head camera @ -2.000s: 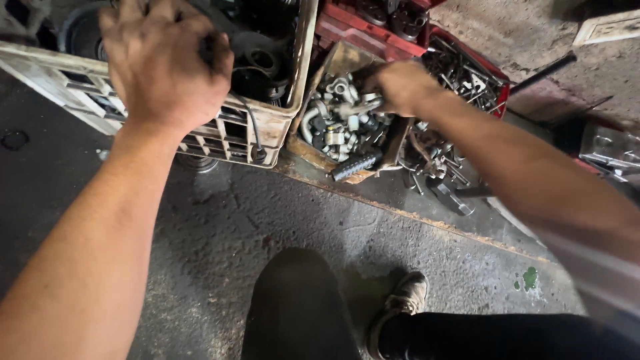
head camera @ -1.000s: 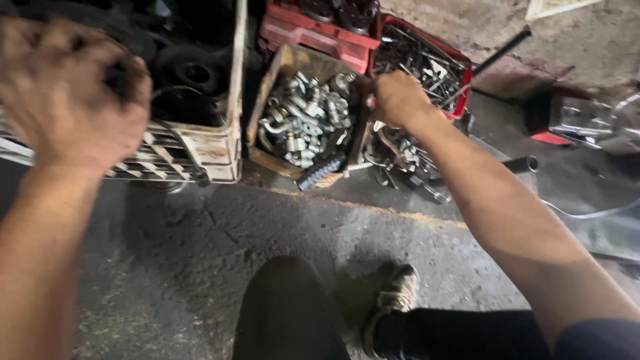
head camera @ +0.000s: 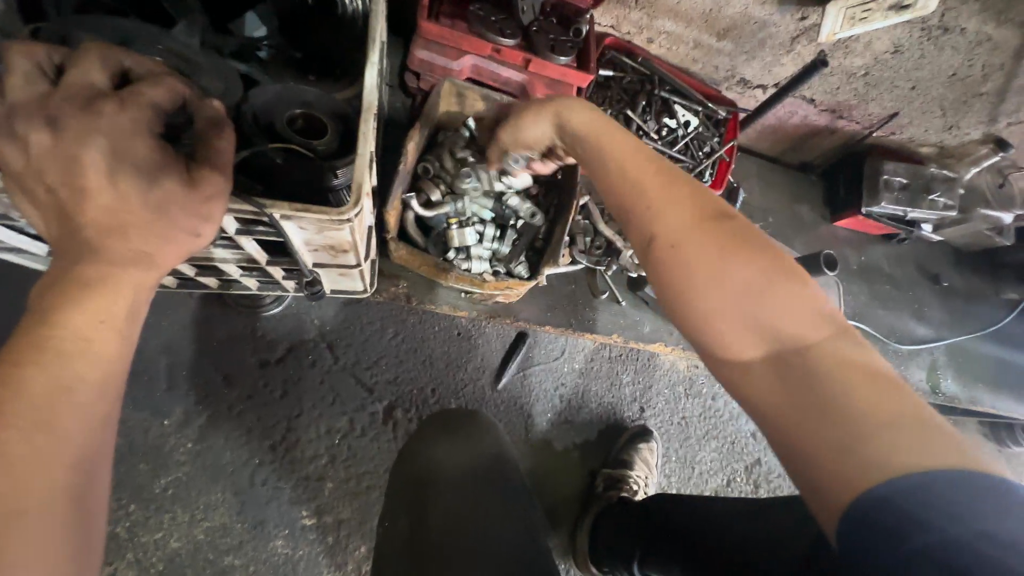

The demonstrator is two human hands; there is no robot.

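My left hand (head camera: 120, 152), its fingers curled, is over the dirty white plastic crate (head camera: 368, 144); whether it holds anything is hidden. Dark pulley-like parts (head camera: 308, 128) lie in the crate beside it. My right hand (head camera: 532, 136) reaches into the upper right part of a worn, open-topped box (head camera: 456, 280) full of metal hose fittings (head camera: 472, 232). Its fingers touch the fittings, but a firm hold cannot be made out. A dark pointed metal piece (head camera: 512, 360) lies on the concrete floor in front of the box.
Behind the box stands a red plastic case (head camera: 496, 72) with round dark parts. A red tray (head camera: 732, 152) of bolts and rods is right of it. Loose metal parts (head camera: 596, 240) lie beside the box. A clear-and-red container (head camera: 896, 192) and a thin cable (head camera: 920, 344) are farther right.
My right hand has moved from the box's right edge in over the fittings. The dark ribbed piece on the box's front rim is gone from there; a dark pointed piece now lies on the floor.
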